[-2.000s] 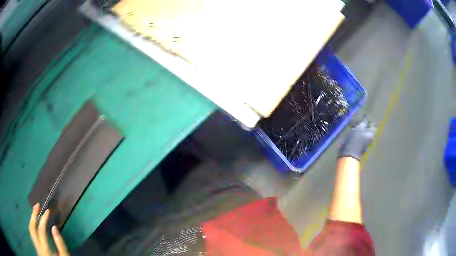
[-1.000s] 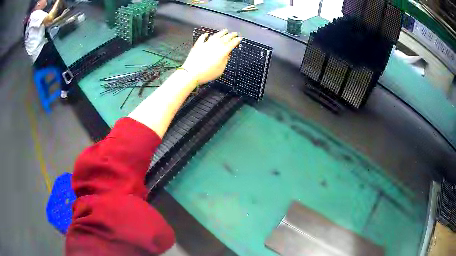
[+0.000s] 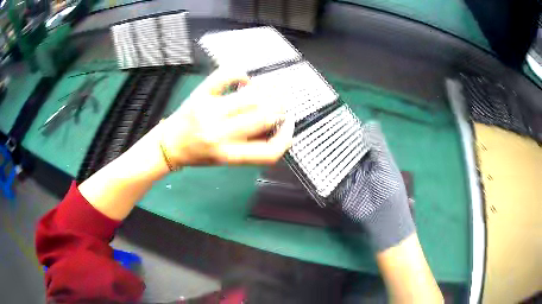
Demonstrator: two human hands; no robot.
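Note:
A black-edged panel (image 3: 330,148) with three pale, ribbed sections is held up at a slant in the centre. My left hand (image 3: 223,122), bare, grips its left side, with the fingers across its middle. My right hand (image 3: 374,184), in a grey glove, holds its lower right end. Below the panel, the dark breaking plate (image 3: 285,205) lies on the green mat, partly hidden by the panel and the glove.
A three-section panel (image 3: 153,40) stands upright at the back left, behind a slotted rack base (image 3: 128,113). Loose black strips (image 3: 77,101) lie left. More panels (image 3: 276,13) stand at the top. A tray (image 3: 475,219) with cardboard (image 3: 514,202) and dark boards is at right.
My left hand has come back from the upright panel at the rack base. My gloved right hand has come into view, and both hands now hold a panel over the mat.

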